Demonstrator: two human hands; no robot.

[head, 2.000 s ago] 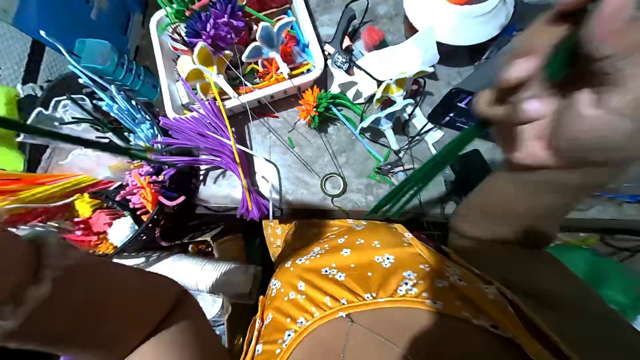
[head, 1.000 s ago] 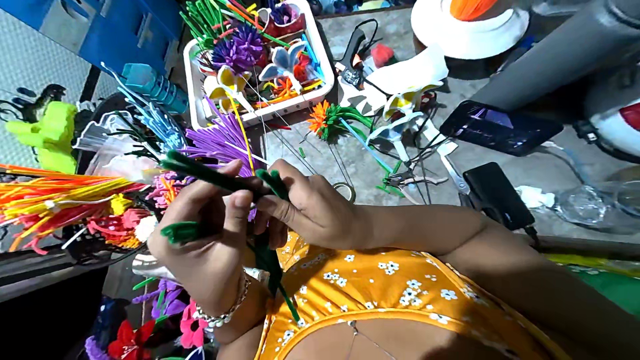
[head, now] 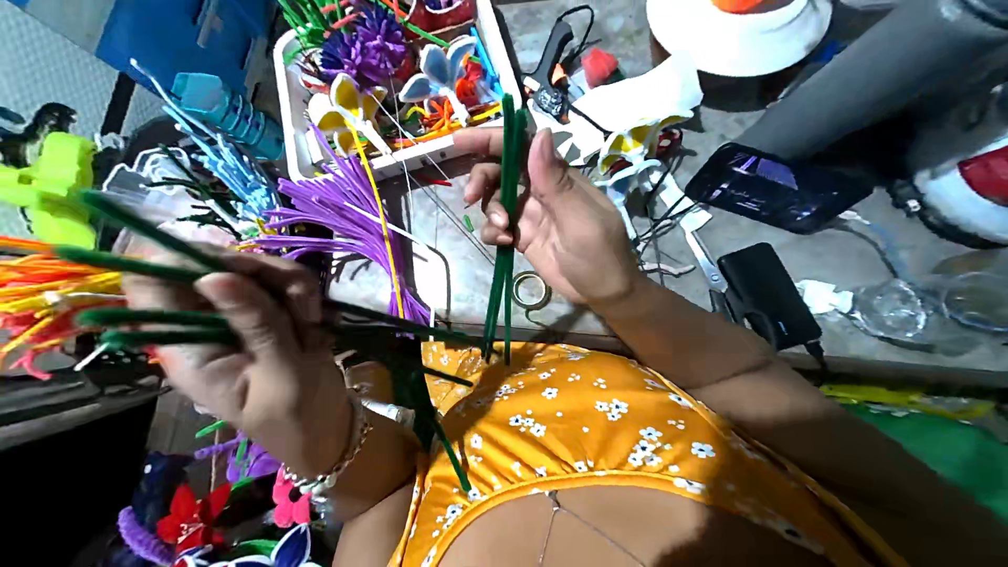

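My left hand (head: pixel 252 339), with a bracelet at its wrist, is closed around several dark green pipe cleaners (head: pixel 157 317); their ends stick out on both sides of the fist. To its right, my right hand (head: pixel 551 213) holds a few green pipe cleaners (head: pixel 509 181) upright between its fingers, and their lower ends reach the orange flowered top. Behind the hands lie a bundle of purple pipe cleaners (head: pixel 346 209) and a ring-shaped roll of tape or wire (head: pixel 531 290) on the grey table.
A white tray (head: pixel 287 118) holds pipe cleaner flowers. A glue gun (head: pixel 551 59), scissors (head: pixel 709 264), a phone (head: pixel 776 187), a black power bank or adapter (head: pixel 768 295) and a clear plastic cup (head: pixel 894 307) lie at the right. Orange and yellow pipe cleaners (head: pixel 59 291) are at the left.
The hands were together over the green pipe cleaners a second ago; now they are apart, each with some. Two seconds ago the right hand was raised at the upper right with green ones.
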